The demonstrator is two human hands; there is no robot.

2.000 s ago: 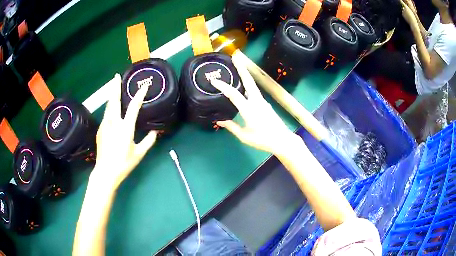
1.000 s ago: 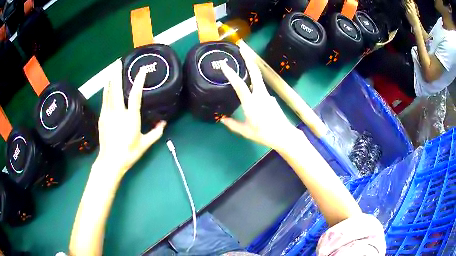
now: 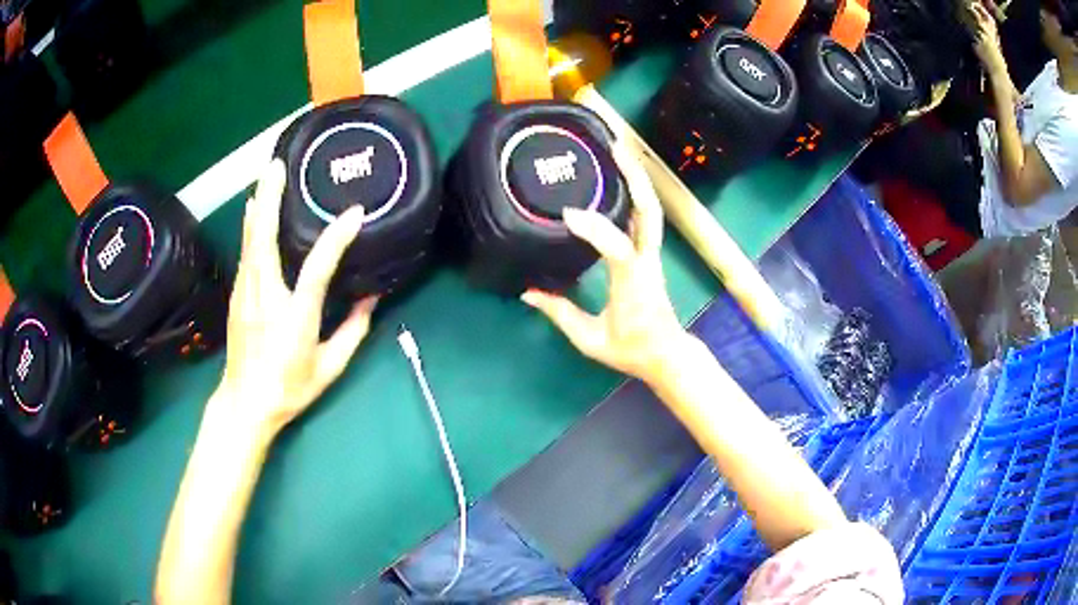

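Observation:
Two black rounded speakers with upright orange straps stand side by side on the green bench. My left hand point(image 3: 290, 307) is around the left speaker point(image 3: 402, 242), its index fingertip at the lower rim of the lit ring. My right hand point(image 3: 627, 284) is around the right speaker point(image 3: 497, 231), its index fingertip at the lower edge of the top face. Both thumbs are low on the near sides. Both rings glow whitish pink around white logos. A white cable point(image 3: 437, 431) lies in front, its plug loose and touching neither speaker.
More speakers stand at left point(image 3: 142, 278) and back right point(image 3: 727, 106). A mallet with a long pale handle point(image 3: 697, 236) lies right of my right hand. Blue crates point(image 3: 1005, 473) with clear plastic and a dark tangled heap are beyond the bench edge. A person in white stands upper right.
Both index fingertips have moved from the logos down to the lower part of the top faces. The rings look pinker than a second ago. The view has shifted slightly.

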